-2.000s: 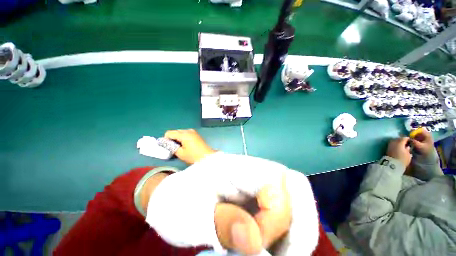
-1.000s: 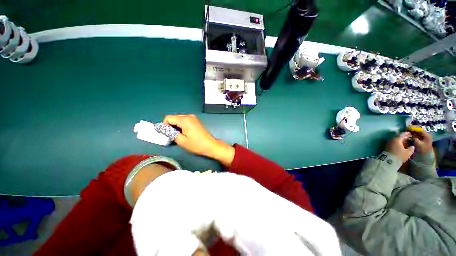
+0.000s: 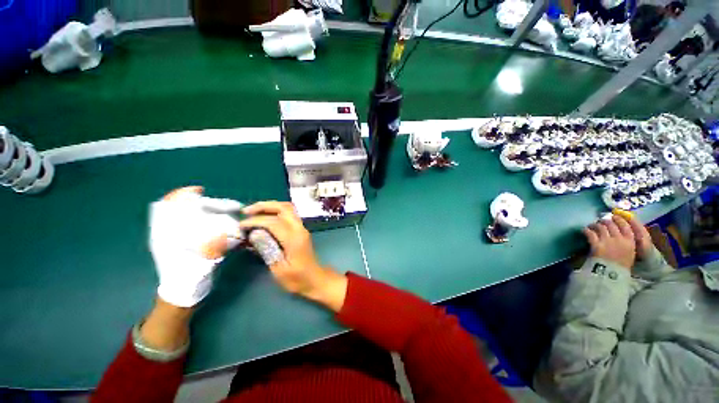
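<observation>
My left hand [image 3: 189, 245], in a white glove, meets my bare right hand [image 3: 285, 245] above the bench at left of centre. Between their fingers is a small white housing [image 3: 234, 228] with a dark part beside it; fingers hide most of it and the left hand is slightly blurred. A speckled grey wrap [image 3: 266, 246] shows on a right-hand finger. The screw feeder [image 3: 325, 169] stands just beyond my right hand, with a brown and white part on its front block. The black electric screwdriver [image 3: 384, 138] hangs upright at the feeder's right side, untouched.
Right of the feeder stand a white assembly [image 3: 428, 148] and another nearer one [image 3: 507, 212]. Rows of white units [image 3: 568, 153] lie at far right, near a neighbour's hands [image 3: 615, 238]. Stacked white rings [image 3: 24, 167] stand at far left. White bodies [image 3: 293, 35] lie beyond the white stripe.
My left hand has come from low near my body up over the bench to meet my right hand at the housing. The view has shifted, showing more of the far side.
</observation>
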